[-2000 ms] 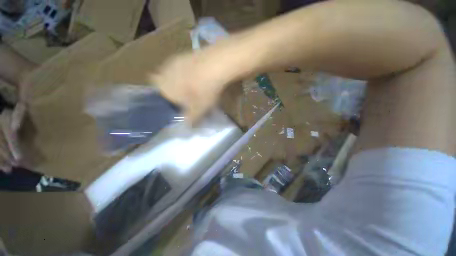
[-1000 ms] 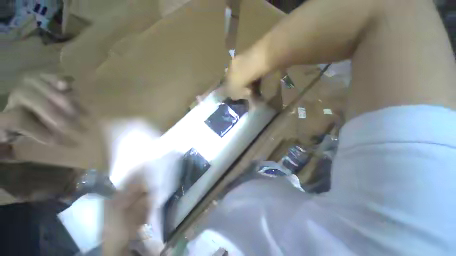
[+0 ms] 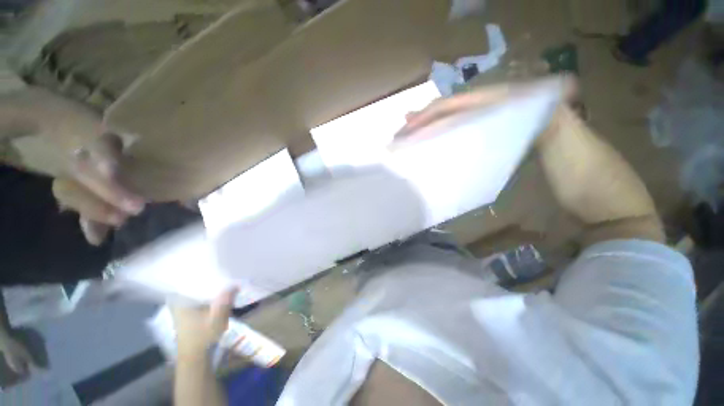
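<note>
A white carton (image 3: pixel 317 226) with raised white flaps lies across the middle, in front of my body; its ends are blurred. My right hand (image 3: pixel 456 109) is at its right end, fingers on the white panel, partly hidden by a raised end flap. My left hand (image 3: pixel 208 321) is at the lower left, thumb against the carton's near edge. A small white sheet with orange-red marks (image 3: pixel 256 345) shows beside and behind my left hand; how it is held is unclear.
Another person's hand (image 3: pixel 95 186) is close to the carton's left end. Large brown cardboard (image 3: pixel 230 95) lies beyond the carton. A crumpled whitish strip (image 3: pixel 480 59) is at the upper right, clear film (image 3: pixel 691 135) at the far right. Something blue (image 3: pixel 252 387) is at the bottom.
The dark pieces seen on the white carton are no longer visible; its white panels now spread wider with flaps raised. My right hand has moved right. The other person's hand remains at the left.
</note>
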